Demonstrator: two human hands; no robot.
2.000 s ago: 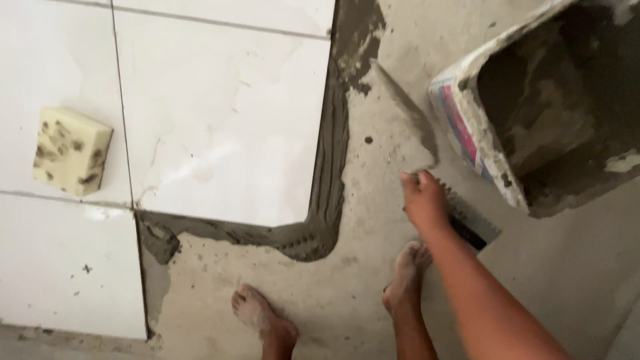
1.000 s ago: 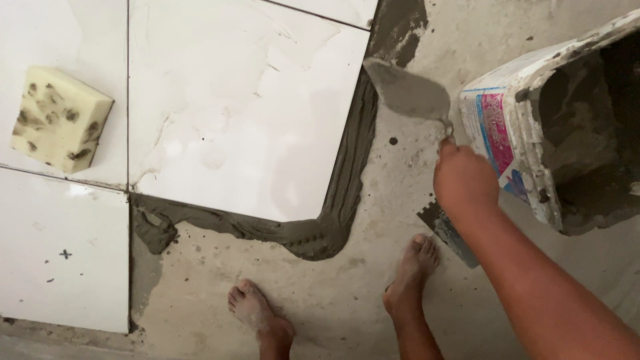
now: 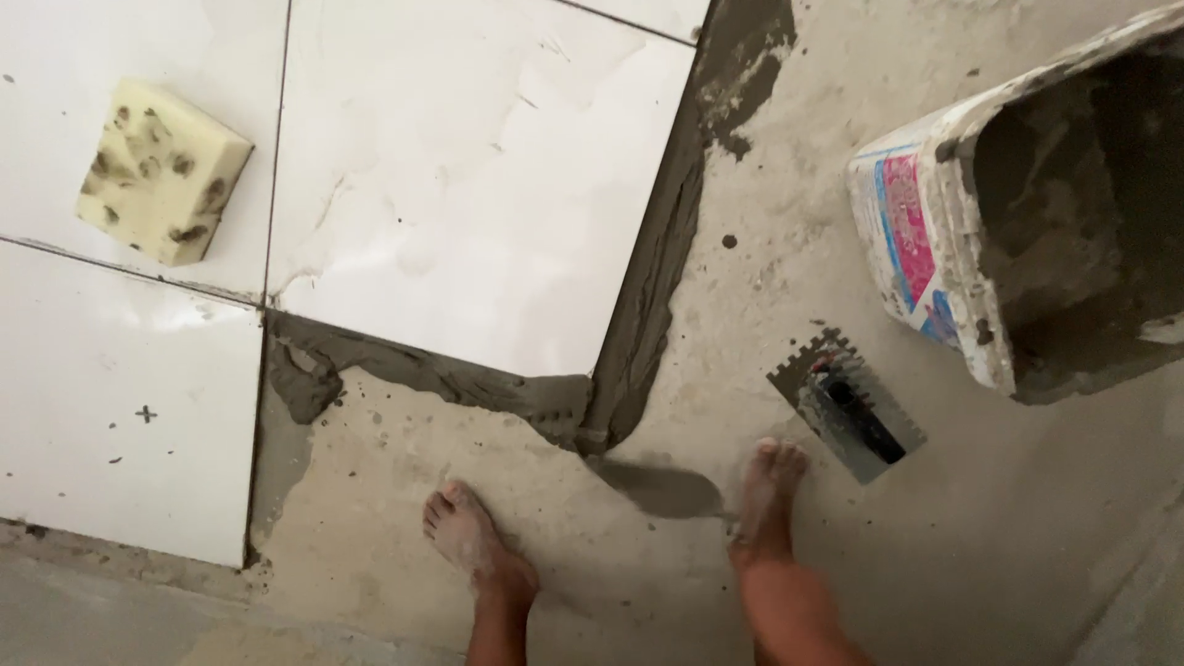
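My right hand (image 3: 786, 592), partly blurred, is closed around the handle of a pointed masonry trowel (image 3: 661, 488) at the lower right. The trowel blade points left, its tip at the grey mortar (image 3: 555, 402) by the lower right corner of a large white tile (image 3: 462, 185). Mortar lines that tile's lower and right edges. A notched trowel (image 3: 846, 407) with a black handle lies on the floor above and right of my right hand. My left hand is out of view.
A mortar-smeared plastic bucket (image 3: 980, 277) stands at the right, with grey mortar inside. A stained yellow sponge (image 3: 162, 176) rests on the tiles at upper left. Another white tile (image 3: 120, 407) is at lower left. My bare feet (image 3: 467, 536) stand on the rough concrete floor (image 3: 416, 481).
My right hand has carried the pointed trowel from beside the tile's right edge down to its lower right corner. The notched trowel, partly covered by my arm earlier, is now fully visible.
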